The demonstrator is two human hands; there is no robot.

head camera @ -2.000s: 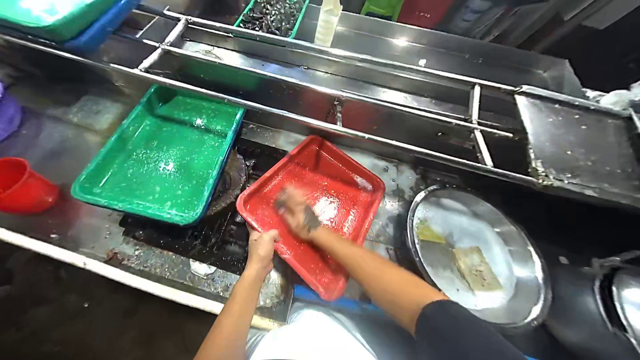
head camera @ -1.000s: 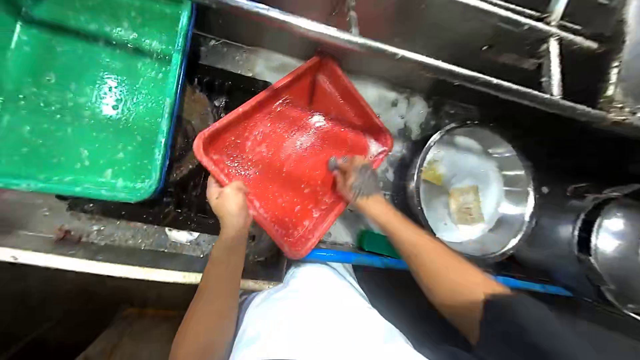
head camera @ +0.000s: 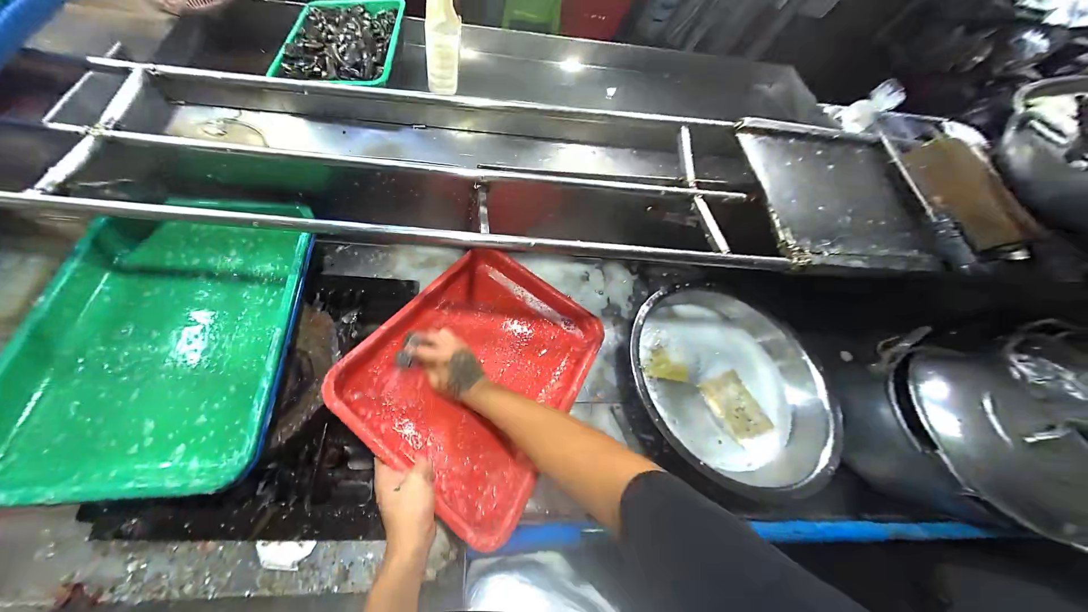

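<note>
A wet red plastic tray (head camera: 510, 365) lies tilted at an angle in the middle of the head view, soap suds on its inside. My left hand (head camera: 405, 501) grips its lower left rim, thumb over the edge. Inside the tray, toward its left part, my right hand (head camera: 444, 361) presses a small dark scouring pad (head camera: 410, 349) to the surface; the hand is slightly blurred. Left of it stands a green plastic tray (head camera: 170, 340), also wet and sudsy, over a blue one whose edge shows. On the right a round metal basin (head camera: 816, 408) holds foamy water and yellowish sponges or pads (head camera: 736, 406).
A stainless steel rack with channels (head camera: 357, 225) runs behind the trays. Beyond it are a green basket (head camera: 395, 42) of dark shellfish and a stack of pale cups (head camera: 443, 51). A large lidded metal pot (head camera: 1003, 433) stands at the right. Dark grating lies under the trays.
My right hand has moved from the right side of the red tray to its left part. My left hand still holds the rim. The view has shifted.
</note>
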